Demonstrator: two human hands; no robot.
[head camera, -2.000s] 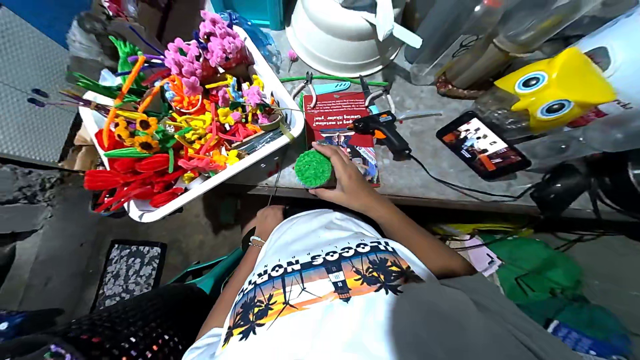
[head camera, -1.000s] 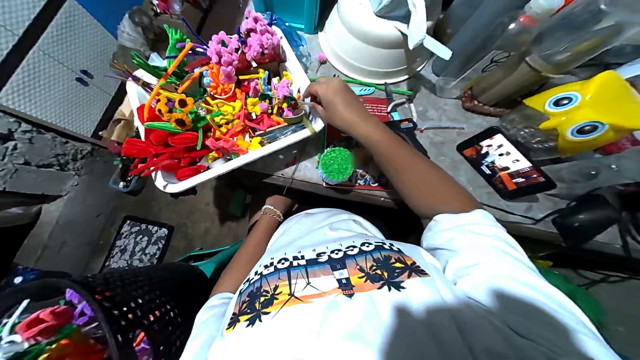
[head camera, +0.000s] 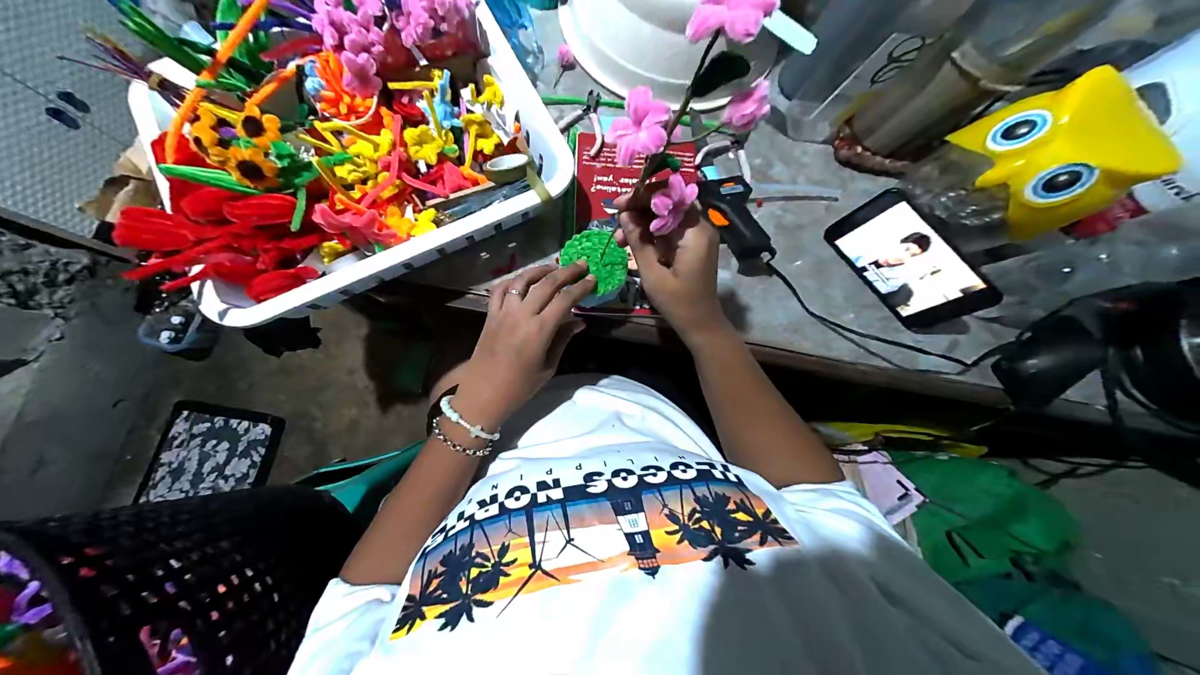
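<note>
My right hand (head camera: 677, 267) grips the thin dark stem of a branch of pink artificial flowers (head camera: 640, 127), held tilted with its blossoms up and away from me. The stem's lower end is over a round green fuzzy disc (head camera: 596, 261) at the table's near edge. The fingertips of my left hand (head camera: 527, 323) rest on the disc's near left side, and its fingers hold nothing. Just right of my right hand lies a black and orange glue gun (head camera: 736, 220). A red printed sheet (head camera: 600, 178) is beneath the branch.
A white basket (head camera: 375, 267) heaped with pipe-cleaner flowers stands at the left. Behind the sheet are pliers (head camera: 586, 112) and a white basin (head camera: 619, 47). A phone (head camera: 911, 261) and a yellow owl-like object (head camera: 1069, 155) lie at the right. The glue gun's cord crosses the table.
My right hand, at the basket a second ago, is over the green disc with the pink flower branch. My left hand has moved up from below the table edge to the disc.
</note>
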